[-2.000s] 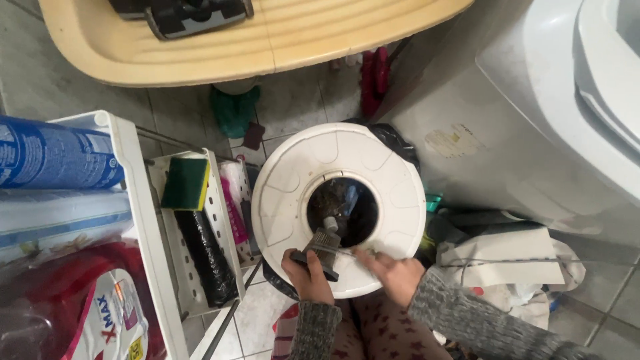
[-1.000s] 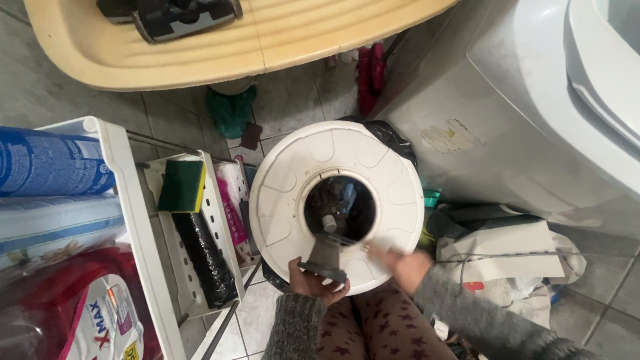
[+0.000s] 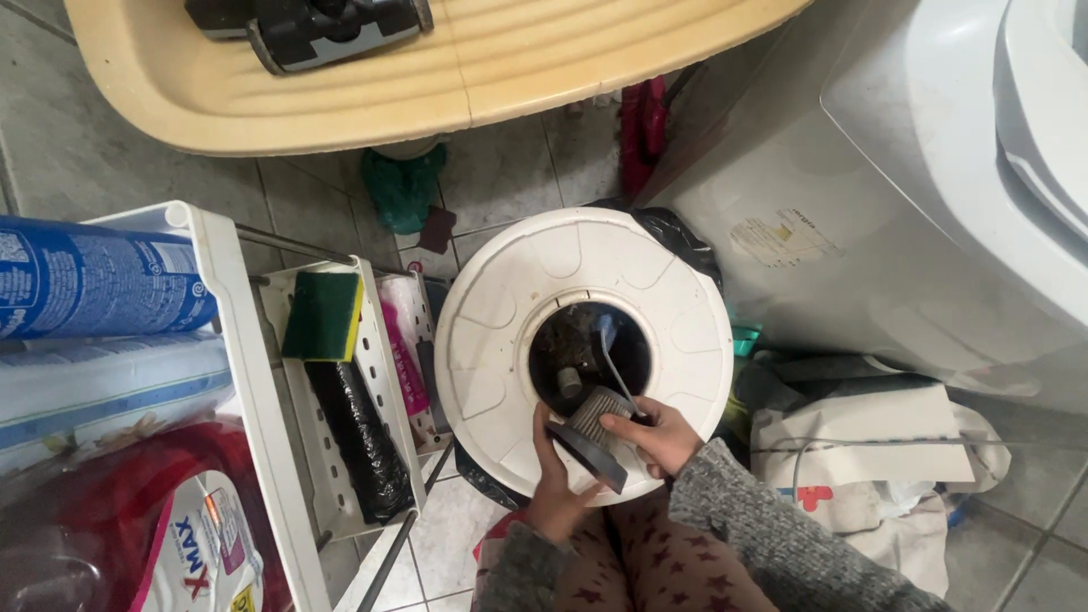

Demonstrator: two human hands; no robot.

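Observation:
My left hand [image 3: 558, 489] holds a grey pleated vacuum filter [image 3: 596, 418] by its dark round base, tilted over the near edge of the opening in a white round bin lid [image 3: 489, 340]. My right hand [image 3: 659, 438] touches the pleated side with its fingers and also grips a thin grey tool [image 3: 614, 367], whose far end reaches over the opening; its kind is not clear. A small cylindrical end [image 3: 569, 382] shows beyond the pleats. Inside the dark opening lies greyish debris, with something bluish near the tool's far end.
A white shelf rack [image 3: 242, 382] with bottles stands at left, with a green and yellow sponge [image 3: 321, 316] and a black roll [image 3: 357, 450]. A cream ribbed basin [image 3: 510, 59] holds black vacuum parts [image 3: 340, 30]. At right are a large whitish appliance [image 3: 816, 229] and fabric bags [image 3: 867, 493].
The filter has turned in my left hand, its base now slanting toward the lower right. My right hand, blurred beside the filter one second ago, is now against its pleats.

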